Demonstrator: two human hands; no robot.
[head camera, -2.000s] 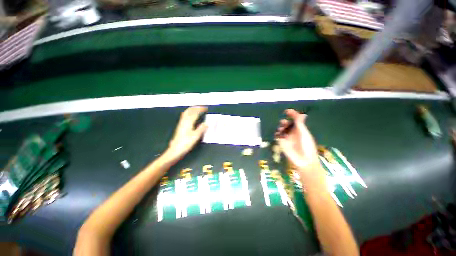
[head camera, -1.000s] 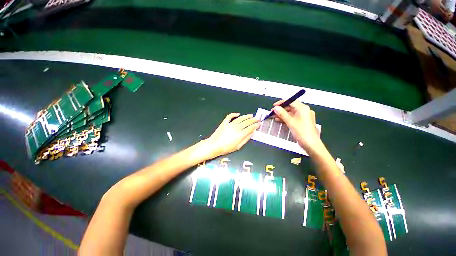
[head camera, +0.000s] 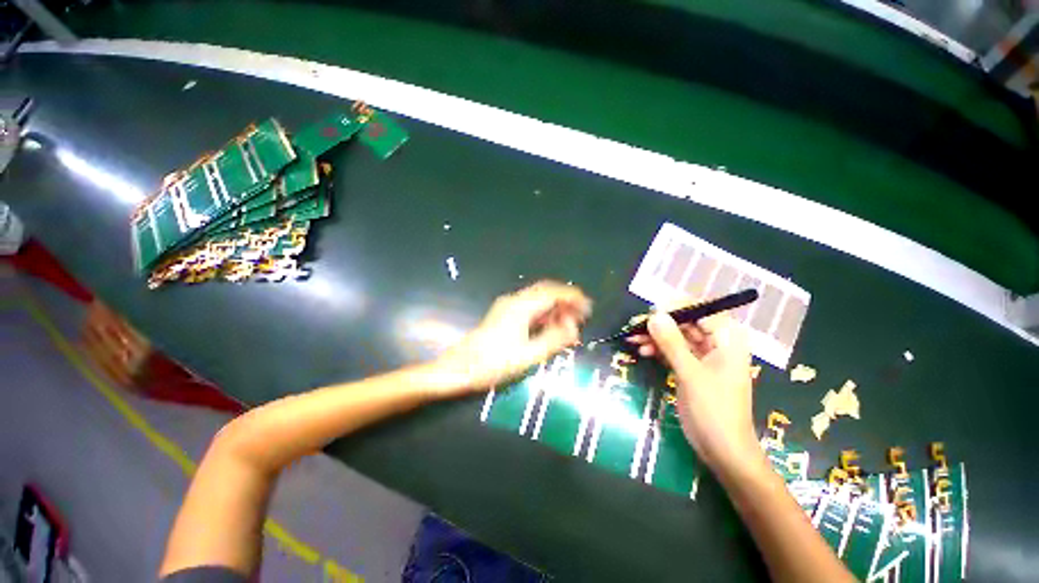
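My right hand (head camera: 709, 382) holds the black tweezers (head camera: 712, 308), their tip pointing left above the row of green circuit boards (head camera: 615, 421). My left hand (head camera: 518, 336) is at the top left of that row, thumb and fingers brought close together beside the tweezer tip. Whether a small piece is between its fingers cannot be told. The adhesive sheet (head camera: 684, 264), white with grey-beige rectangles, lies behind my right hand. My hands and wrist cover some of the boards' gold flex tails.
A fanned board stack (head camera: 217, 205) lies at left. Overlapping boards (head camera: 883, 524) lie at right, below cream backing scraps (head camera: 841, 404). The white rail (head camera: 684, 180) edges the bench. Another person's hand (head camera: 116, 342) shows at far left.
The view has shifted right and turned. Both hands have come off the adhesive sheet and moved toward the board row. The left fingers have drawn together; the tweezers stay in my right hand.
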